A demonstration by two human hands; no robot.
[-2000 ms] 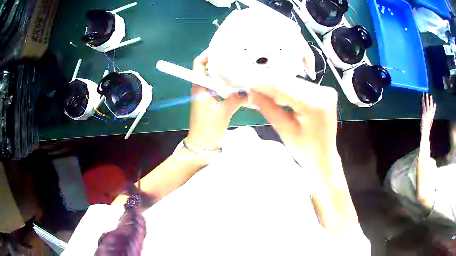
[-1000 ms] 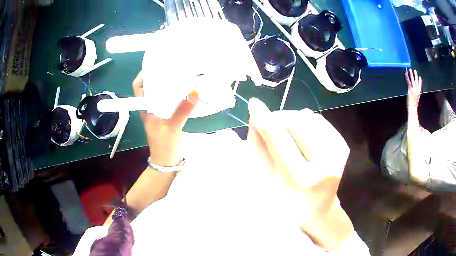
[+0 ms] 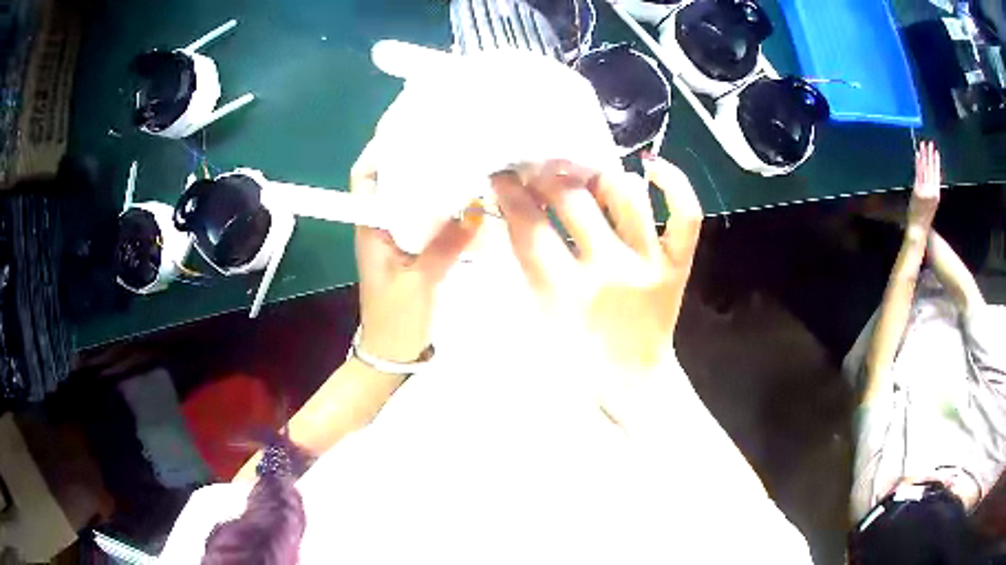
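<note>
A white camera housing (image 3: 496, 110), overexposed, is held above the green bench's front edge. Two white antennas stick out to its left; the lower antenna (image 3: 331, 204) reaches toward the units on the bench. My left hand (image 3: 403, 259) grips the housing's lower left side, with the thumb on its near face beside a small orange-yellow spot. My right hand (image 3: 601, 248) lies on the housing's lower right with its fingers bent over it. The fingertips are partly washed out, and I cannot tell if they hold a small part.
Camera units with black heads lie on the green bench (image 3: 320, 121) at left (image 3: 226, 221) and at right (image 3: 778, 121). A blue tray (image 3: 855, 66) is at upper right. Another person's hand (image 3: 927, 177) rests near the bench edge at right. A red object (image 3: 232, 414) is below the bench.
The housing has turned over from showing its small dark hole. My right hand, apart from it a second ago, is now on it. The other person has leaned nearer the bench.
</note>
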